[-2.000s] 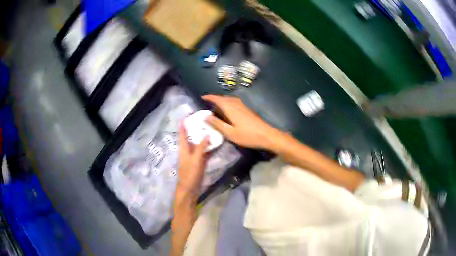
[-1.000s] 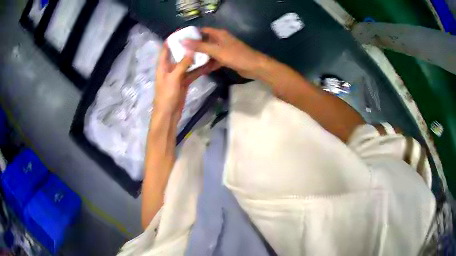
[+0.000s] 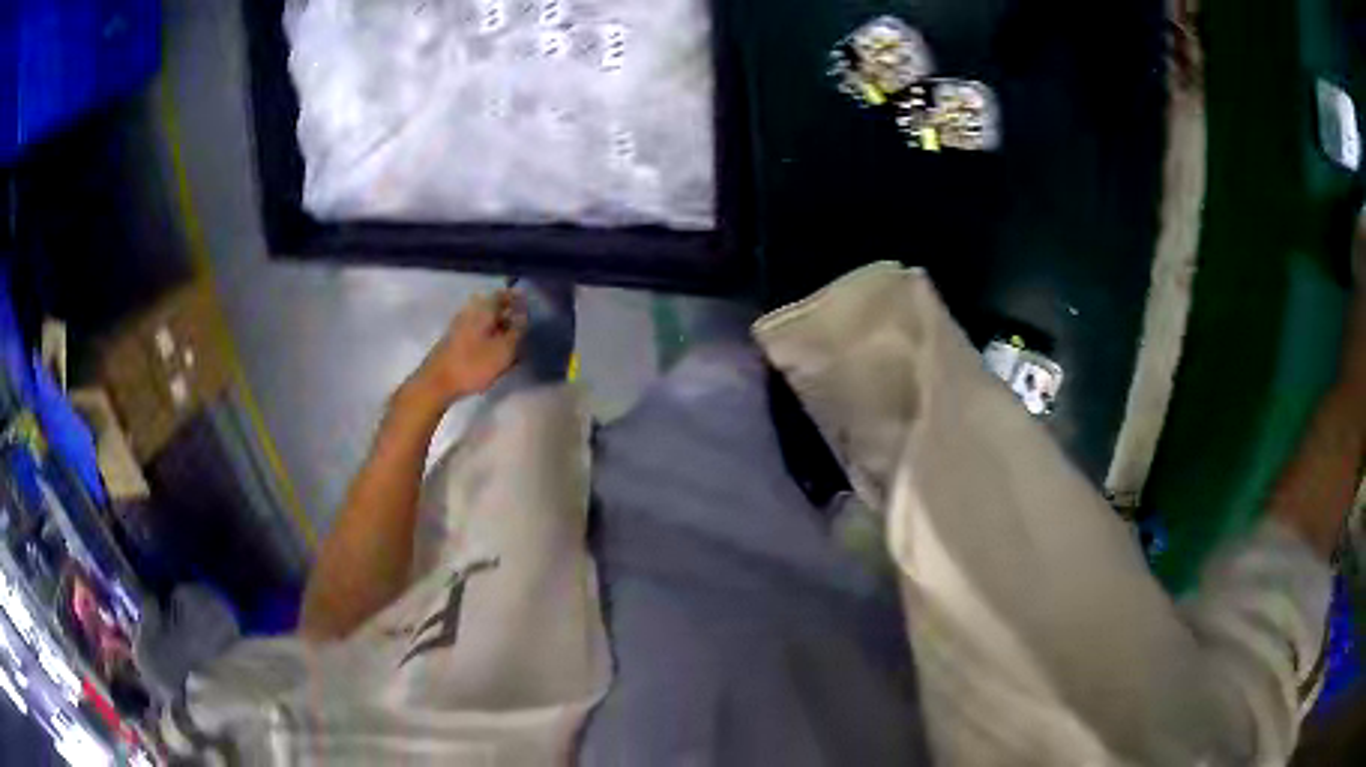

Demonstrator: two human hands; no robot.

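The black tray (image 3: pixel 495 252) holds a cloudy plastic liner bag (image 3: pixel 405 150) with white slotted socket covers (image 3: pixel 611 48) in it. Two wired inner modules (image 3: pixel 881 60) lie on the dark green bench, and a whiter module (image 3: pixel 1026 375) lies nearer to me. My left hand (image 3: pixel 483 345) is just below the tray's front edge, fingers curled; whether it holds anything is unclear. My right forearm reaches to the right rim, and the hand is cut off there. A blurred white piece (image 3: pixel 1338 123) is on the green conveyor, above that arm.
The bench edge (image 3: pixel 1161 255) runs along the conveyor (image 3: pixel 1251 300) on the right. A cardboard box (image 3: pixel 165 367) and a blue bin (image 3: pixel 83 75) stand at the left, beyond a yellow floor line. My lap is below the tray.
My hands have parted; the white unit between them is gone from them. My left hand moved down below the tray, my right arm out over the conveyor. The view has turned.
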